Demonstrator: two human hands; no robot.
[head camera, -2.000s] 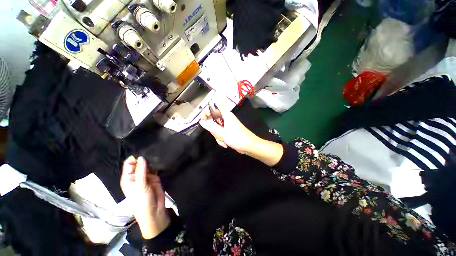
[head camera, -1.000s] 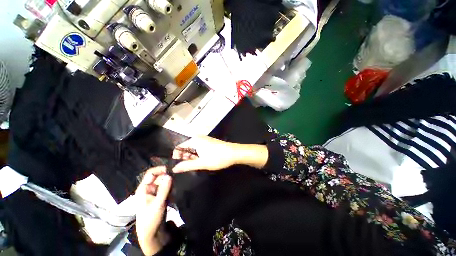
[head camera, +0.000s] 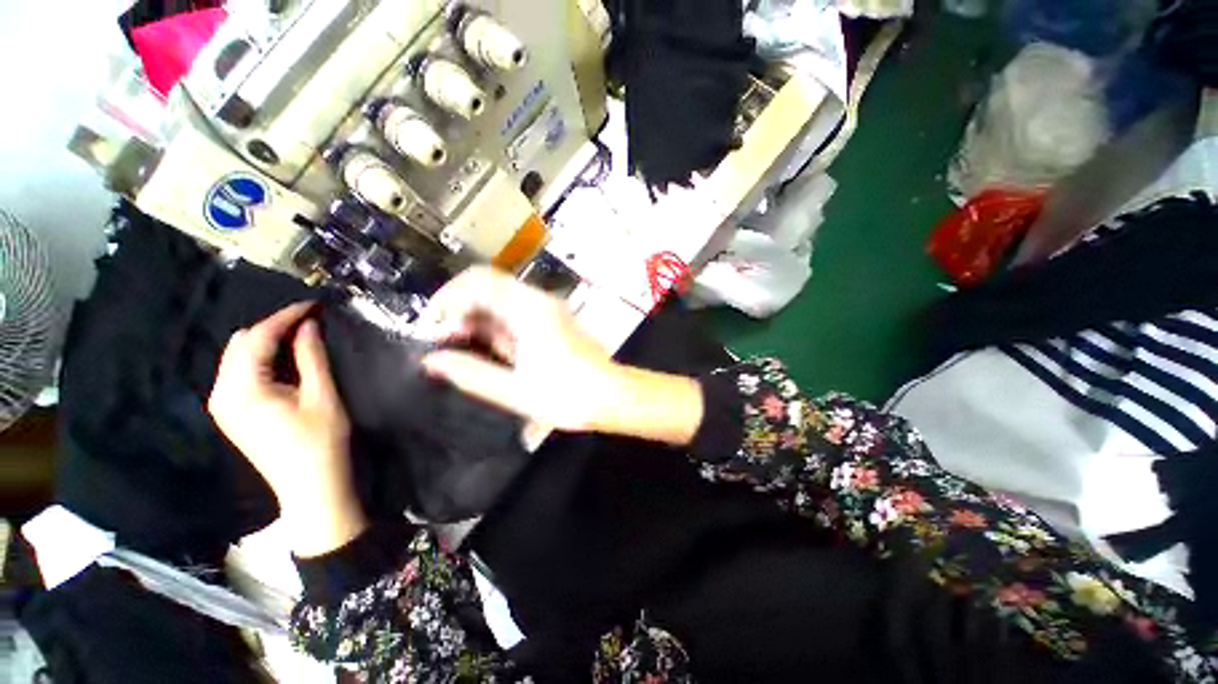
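Observation:
A black fabric piece is stretched between my hands, just in front of the needle area of the cream overlock machine. My left hand pinches its upper left edge between thumb and fingers. My right hand is bent over its right side, with thumb and fingers on the cloth. The right fingers are slightly blurred and partly hide the plate beside the foot. Whether anything is tucked in the right palm cannot be told.
A black fabric heap lies at left, with a pale strip below it. A red thread loop lies at the table edge above a white plastic bag. Striped garments are piled at right. A fan stands at far left.
Both hands have moved up from near the lap to the machine's front, spreading the black piece between them. My left hand has also moved left. The view has shifted slightly.

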